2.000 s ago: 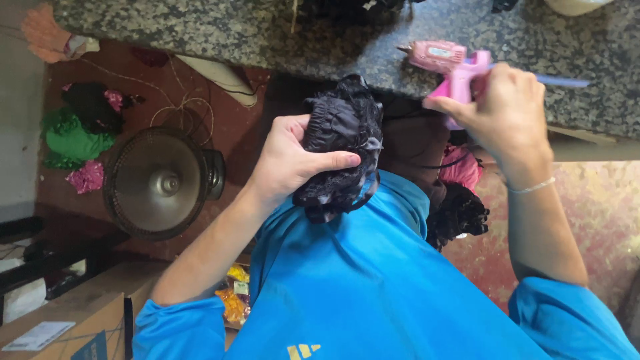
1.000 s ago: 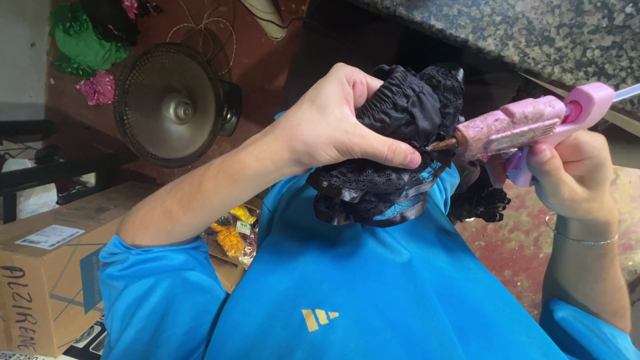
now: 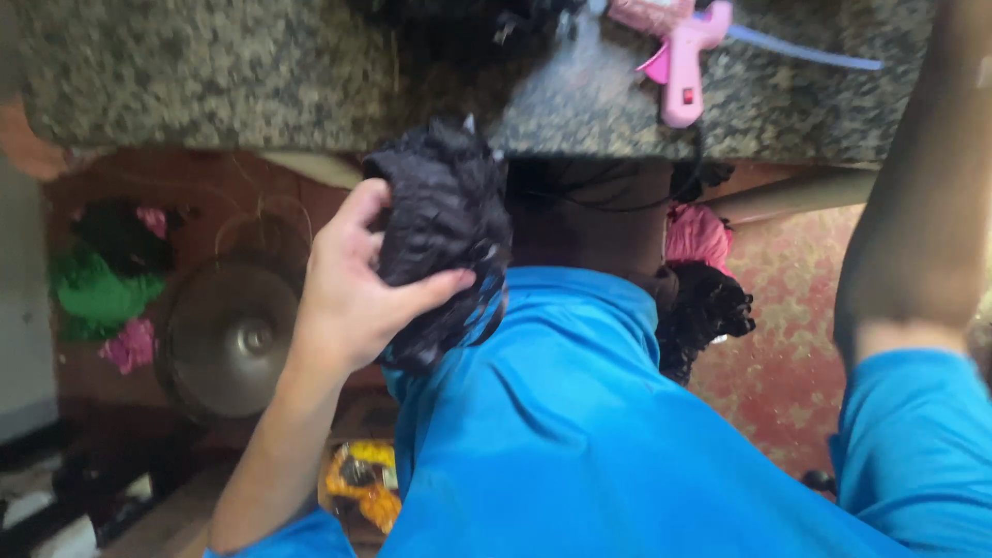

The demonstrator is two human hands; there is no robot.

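My left hand (image 3: 360, 287) holds a bunched piece of black ruffled fabric (image 3: 442, 225) upright near the counter edge, thumb across its front and fingers behind. On the granite counter at the upper right lies a pink hot glue gun (image 3: 683, 70), with a translucent glue stick (image 3: 806, 51) sticking out of its back and a dark cord hanging over the edge. My right arm reaches up past the right side of the view; the hand itself is outside the frame.
Dark material (image 3: 473, 23) lies on the granite counter (image 3: 232, 85). Below stand a round fan (image 3: 240, 341) and green fabric (image 3: 105, 291) at left. Pink fabric (image 3: 697, 236) and black ruffled fabric (image 3: 705, 310) hang or lie at right. A person's hand (image 3: 27, 143) is at the far left.
The glue gun, held at the black fabric by my right hand a second ago, now lies on the counter, let go. My right hand has left the view. The view has shifted.
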